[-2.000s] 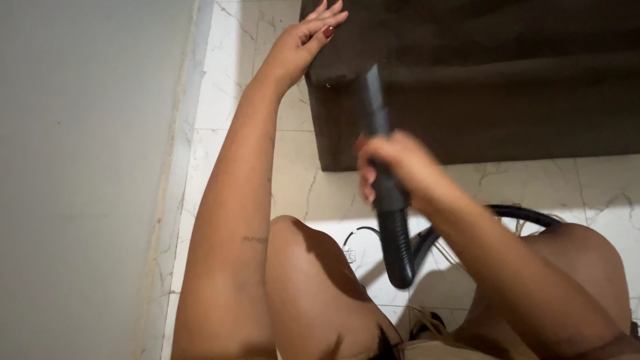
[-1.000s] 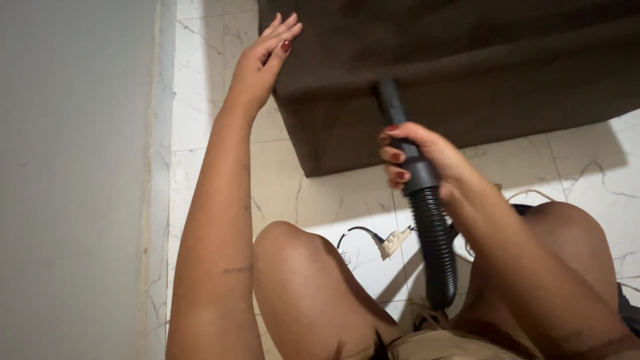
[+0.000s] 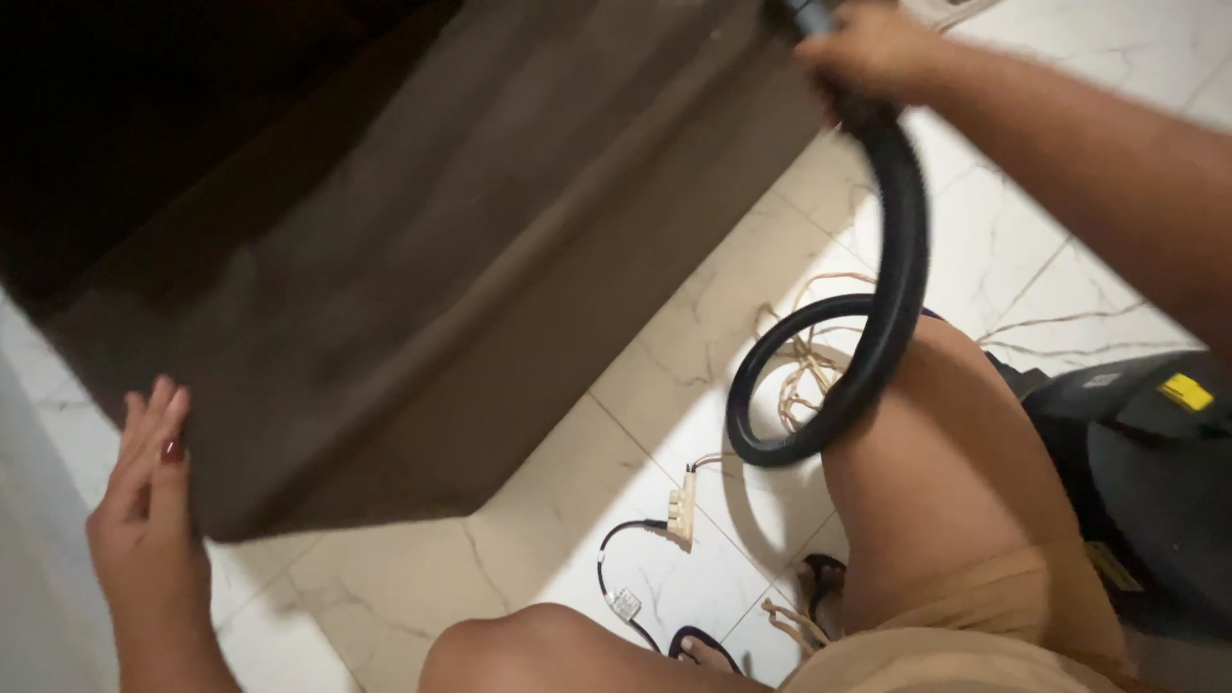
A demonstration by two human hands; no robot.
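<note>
A large dark brown upholstered piece [image 3: 462,289] fills the upper left of the head view. My left hand [image 3: 149,472] rests with extended fingers against its near left edge, holding nothing. At the top right, my right hand [image 3: 871,58] is closed around the handle end of a black corrugated vacuum hose [image 3: 903,241]. The tip of the vacuum wand [image 3: 811,14] is cut off by the frame's top, beside the upholstery's right end. From my right hand the hose curves down and loops beside my knee.
A black vacuum cleaner body [image 3: 1155,462] with a yellow part stands at the right. On the marble-look tile floor lie a cream power strip [image 3: 682,510], a black cord [image 3: 603,558] and tangled beige cable [image 3: 804,385]. A pale wall [image 3: 38,539] borders the left.
The view has turned and shifted right. My right hand has carried the hose handle away from my left hand, toward the upholstery's far right end. My left hand stays at its edge.
</note>
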